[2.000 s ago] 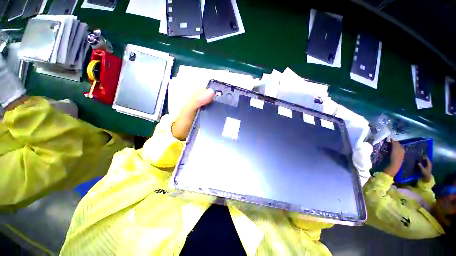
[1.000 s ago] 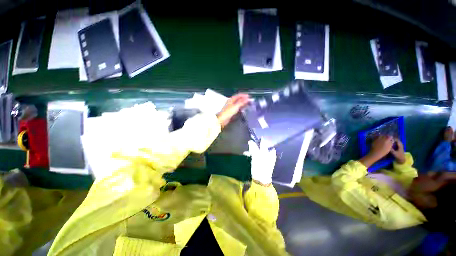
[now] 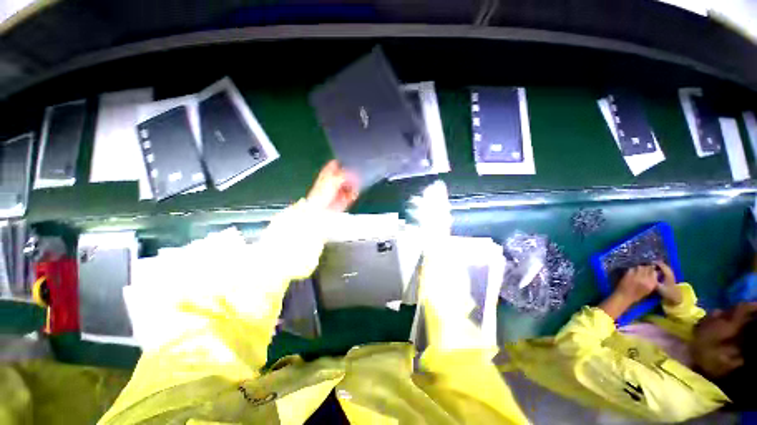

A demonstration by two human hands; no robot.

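Observation:
A dark grey back cover, outer face with a small centre logo towards me, is tilted over the green belt. It partly hides another cover on a white sheet. My left hand, bare, grips its lower edge. My right hand, in a white glove, is just below and right of the cover, seemingly apart from it; it is washed out, so its fingers are unclear. A greyer cover lies on the bench below my hands. Bright white sheets lie left of it.
Several covers on white sheets line the belt. A red tape dispenser and a silvery cover are at left. Right are a clear bag of small parts and a neighbour's hands at a blue-rimmed tray.
The held cover has gone from over the bench to over the belt and turned from inner to outer face. My left hand moved with it; my gloved right hand has moved forward, away from its edge.

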